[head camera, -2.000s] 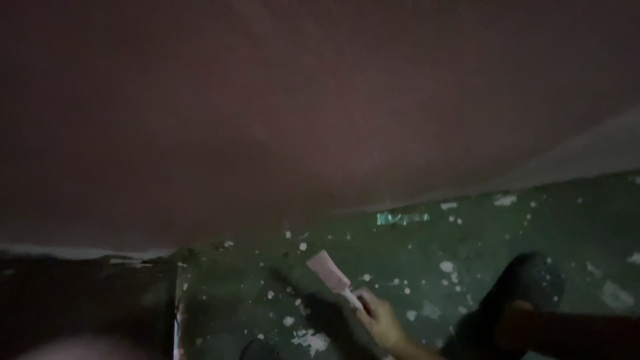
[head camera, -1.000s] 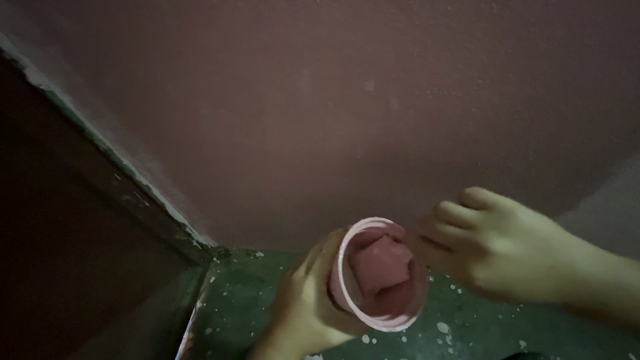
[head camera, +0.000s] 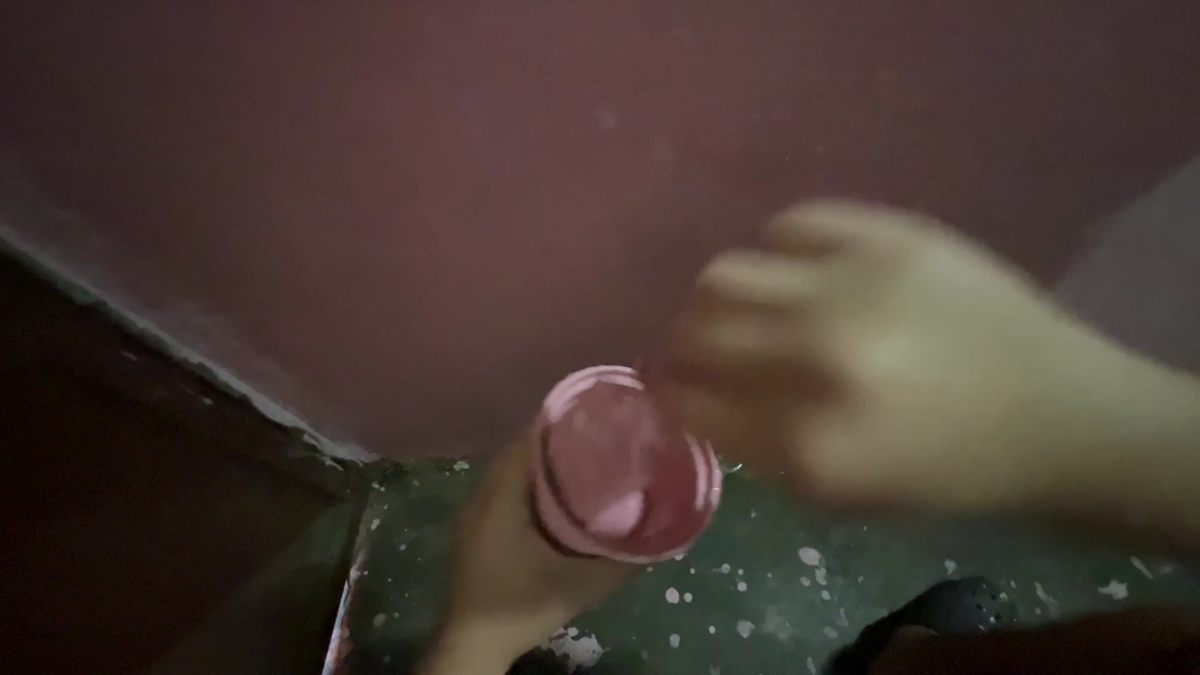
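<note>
My left hand (head camera: 525, 553) is wrapped around a pink-smeared plastic cup (head camera: 703, 487) from its left side and below, with the cup's open top facing me. Pink paint coats the inside of the cup. My right hand (head camera: 872, 356), blurred, is curled at the cup's upper right rim. Its fingertips and whatever they hold are mostly hidden, so the brush seen earlier cannot be made out clearly. Behind both hands stands a wall painted dull pink (head camera: 450, 206).
Below is a green floor (head camera: 778, 600) spattered with pale paint. A dark shoe (head camera: 947, 609) is at the lower right. At the left, a dark surface (head camera: 141, 487) meets the wall along a chipped pale edge (head camera: 216, 375). A grey patch (head camera: 1153, 272) shows on the right.
Two seconds ago a hand held a paintbrush low over the floor and no cup was in view. The cup came into view in my left hand by one second ago. The view has shifted.
</note>
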